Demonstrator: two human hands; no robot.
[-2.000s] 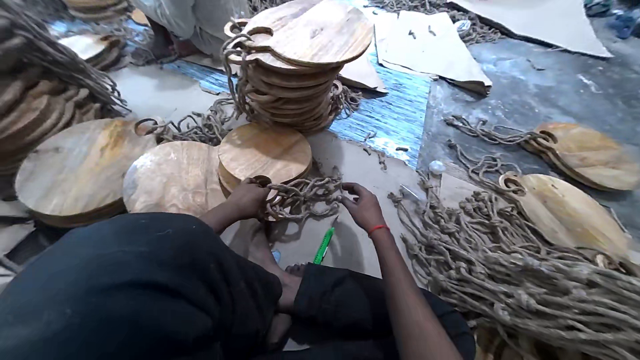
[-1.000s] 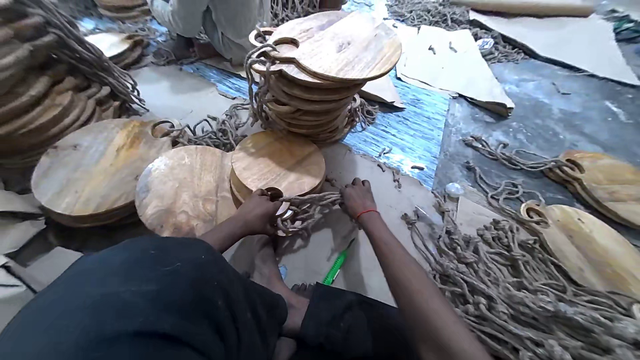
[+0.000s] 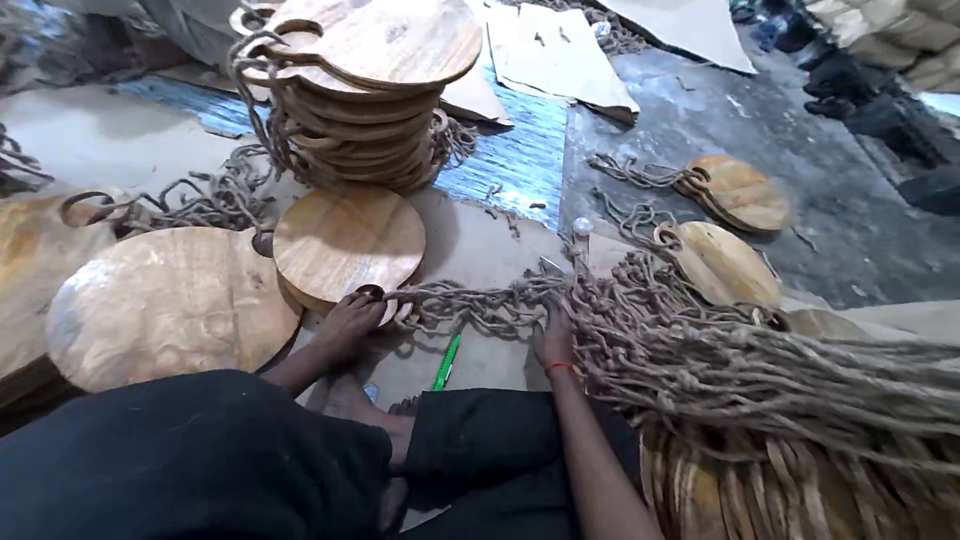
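A small stack of round wooden boards (image 3: pixel 349 244) lies in front of me, with a holed tab at its near edge. My left hand (image 3: pixel 351 322) is at that tab, its fingers closed around the hole and the start of the rope. Brown knotted rope (image 3: pixel 480 304) stretches from there to my right hand (image 3: pixel 553 330), which grips it beside a large heap of knotted ropes (image 3: pixel 675 352). Where the held rope ends among the heap, I cannot tell. A green utility knife (image 3: pixel 446 363) lies on the floor sheet between my hands, near my foot.
Behind the small stack rises a tall pile of round boards (image 3: pixel 390 45) with ropes hanging from their tabs. Larger boards (image 3: pixel 176 300) lie at left. Two roped groups, one upper (image 3: pixel 742 191) and one lower (image 3: pixel 727 262), rest at right. Cardboard sheets (image 3: pixel 562 52) lie beyond.
My right hand has moved right, away from my left, and the rope that was bunched between them is now drawn out. My left hand stays at the board's tab. The view has shifted.
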